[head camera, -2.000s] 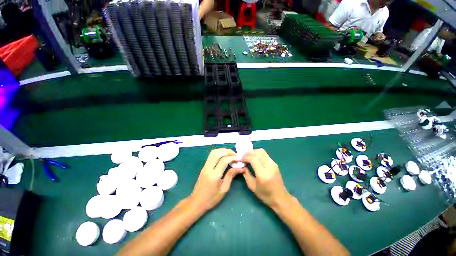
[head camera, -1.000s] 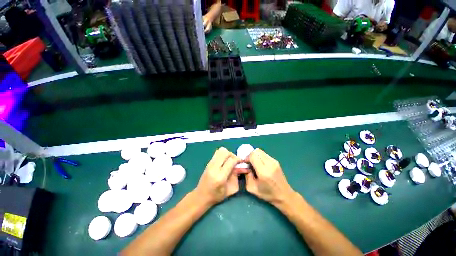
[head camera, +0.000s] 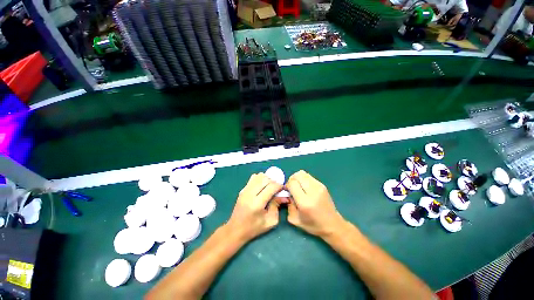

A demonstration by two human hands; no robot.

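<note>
My left hand (head camera: 256,202) and my right hand (head camera: 310,202) meet at the middle of the bench. Their fingertips grip a small white part (head camera: 283,193) between them; the fingers hide much of it. A white disc (head camera: 275,174) shows just beyond the fingertips; I cannot tell whether it is joined to the gripped part. Plain white disc housings (head camera: 163,220) lie piled to the left. White discs with dark boards and thin wires (head camera: 432,186) lie spread to the right.
A black rack (head camera: 268,120) lies across the belt and reaches the white strip (head camera: 345,142). Blue-handled cutters (head camera: 71,202) and a black box (head camera: 20,263) are at left. Stacked grey trays (head camera: 178,44) stand beyond. Small plain discs (head camera: 496,194) and a clear tray (head camera: 497,126) are at right.
The view has shifted slightly. Both hands stay together at the same place, gripping the small part. The white disc beyond the fingertips has moved slightly left relative to them.
</note>
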